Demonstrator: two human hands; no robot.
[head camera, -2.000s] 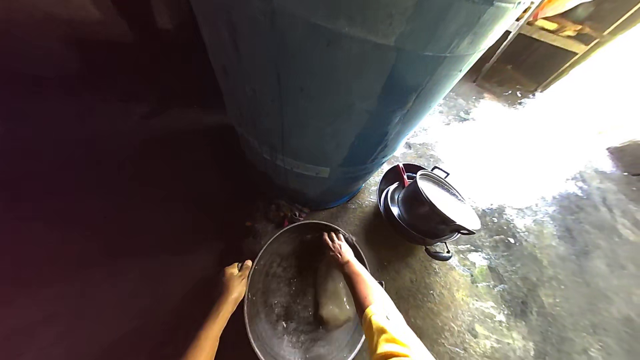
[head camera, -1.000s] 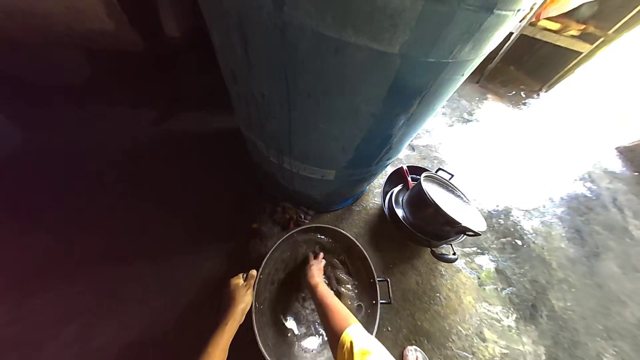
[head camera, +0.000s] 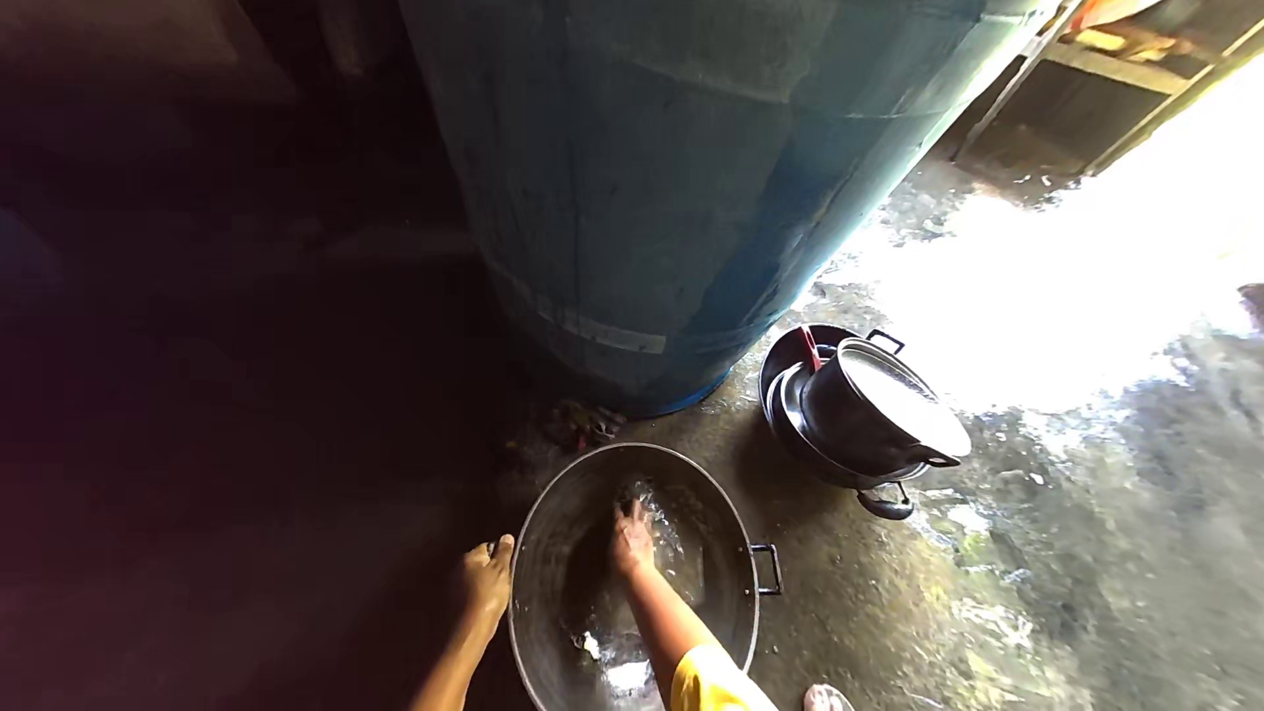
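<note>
A large round metal pan (head camera: 726, 494) with a black loop handle on its right side stands on the floor, with water in it. My left hand (head camera: 488, 576) is at the pan's left rim, closed around what seems to be the handle there, mostly hidden by the fingers. Inside the pan, my right hand (head camera: 633, 538) reaches down to the wet inner surface, fingers extended, beside splashing water. Whether those fingers press on something small cannot be told. The yellow sleeve (head camera: 713, 681) of my right arm crosses the lower rim.
A tall blue drum (head camera: 652, 197) rises just beyond the pan. To the right, a dark pot (head camera: 854, 420) with a shiny top sits tilted in stacked pans, a red-handled utensil (head camera: 811, 346) beside it. A wooden frame (head camera: 1116, 67) stands at the upper right. The concrete floor (head camera: 849, 602) is wet.
My right hand has moved about inside the pan, and the pan's right handle has turned into fuller view. My left hand has stayed at the left rim.
</note>
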